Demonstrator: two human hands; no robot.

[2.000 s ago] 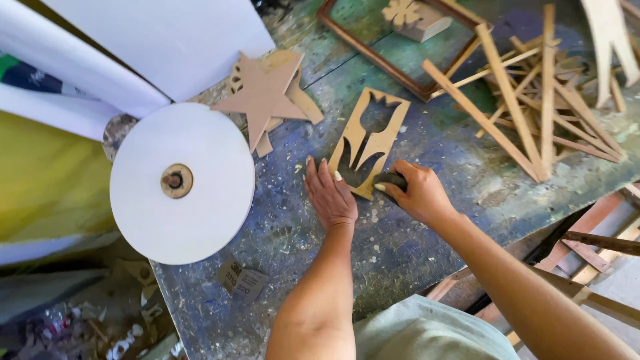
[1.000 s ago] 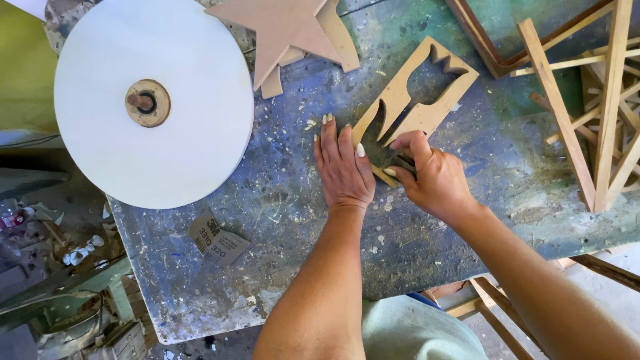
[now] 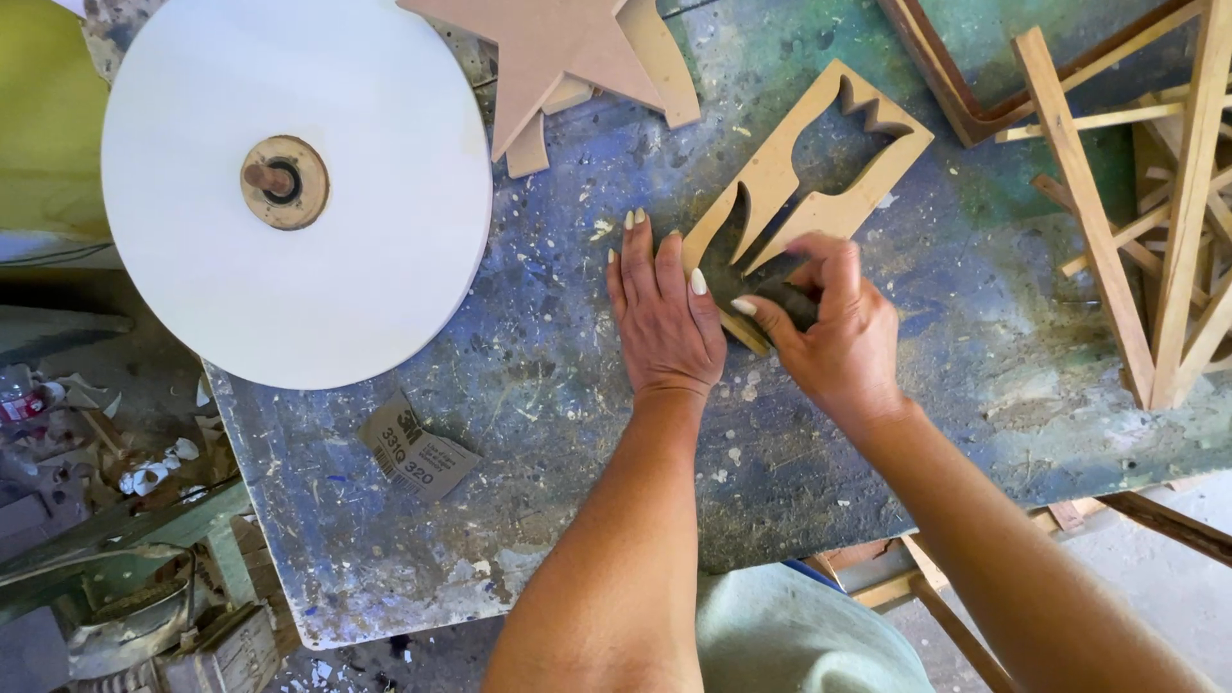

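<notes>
A wooden board with a tulip-shaped cutout lies at a slant on the paint-stained workbench. My left hand rests flat, palm down, its index finger and thumb against the lower left edge of the board. Between the thumb and fingers of my right hand is a dark piece, seemingly folded sandpaper, at the board's lower end. My right fingers are slightly blurred and cover part of that end. A creased piece of 3M sandpaper lies printed side up, left of my left forearm.
A large white disc on a spindle stands at the left. Star-shaped boards lie at the top. A wooden frame and a pile of wooden strips occupy the right. Scraps and a metal container are below the bench at left.
The view has moved closer to the bench. My right hand has shifted slightly along the board's lower end with the dark piece still in its fingers; my left hand stays beside the board.
</notes>
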